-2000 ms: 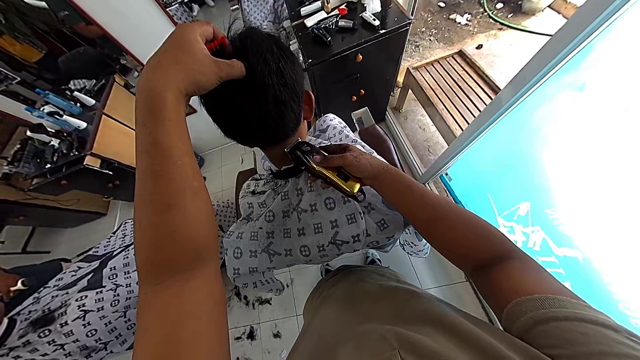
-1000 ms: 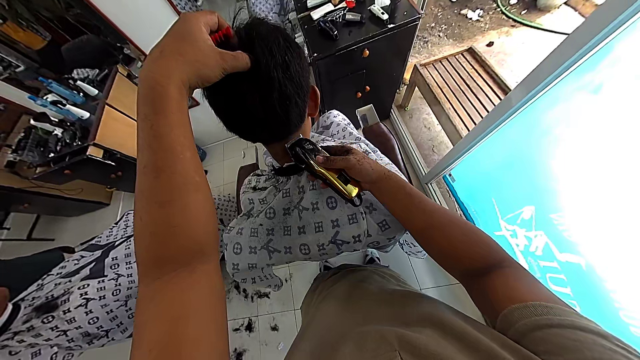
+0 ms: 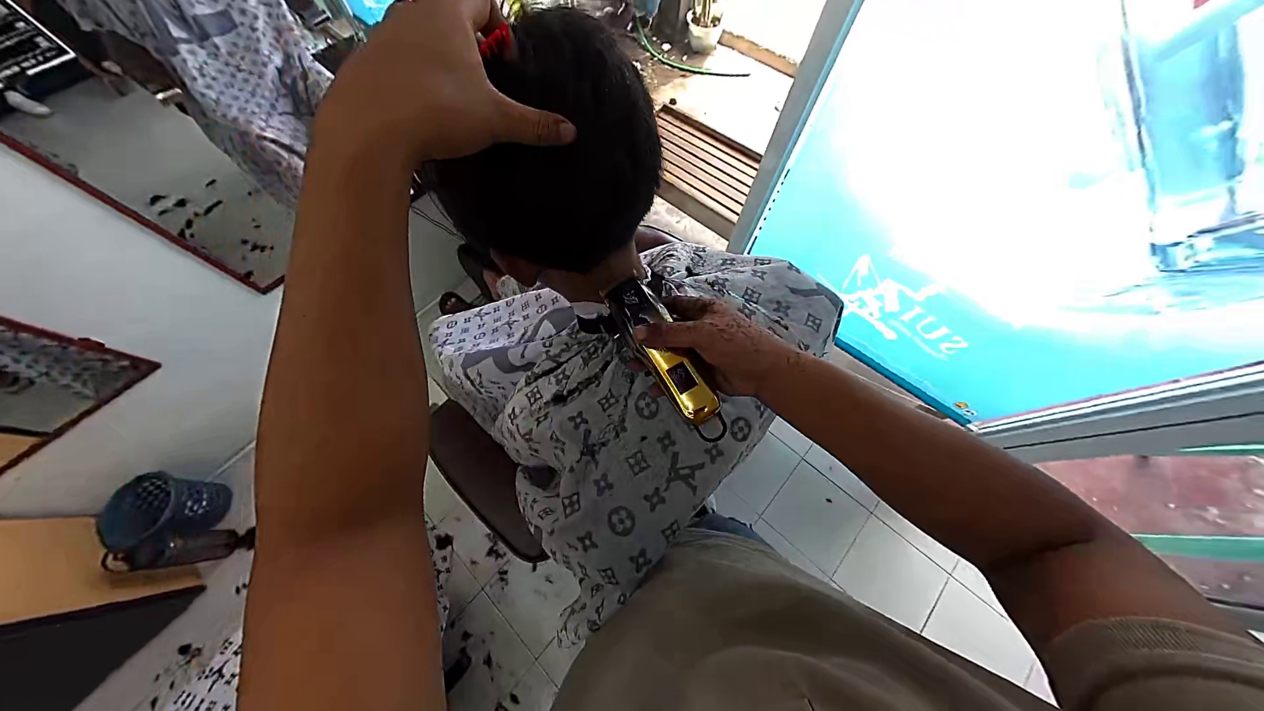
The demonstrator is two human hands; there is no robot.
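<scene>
My left hand (image 3: 454, 94) rests on the side and top of a seated person's dark-haired head (image 3: 583, 148), thumb stretched across the hair. A red object (image 3: 496, 41), perhaps a comb, is between its fingers, mostly hidden. In my right hand (image 3: 716, 341) is a black and gold hair clipper (image 3: 676, 370), tilted, its blade end at the nape of the neck and its hanging loop toward me. A white and grey patterned barber cape (image 3: 632, 494) covers the person's shoulders and back. Bits of cut hair lie on it.
The brown chair (image 3: 484, 479) shows beside the cape. Cut hair litters the tiled floor (image 3: 513, 583). Mirrors (image 3: 212, 212) hang on the left wall, above a blue plastic basket (image 3: 163, 504) on a wooden surface. A blue-printed glass panel (image 3: 908, 227) stands at right, a slatted bench (image 3: 706, 158) beyond.
The view has swung considerably, bringing the left wall and basket into sight. My left hand stays on the head, and the clipper remains at the nape in my right hand.
</scene>
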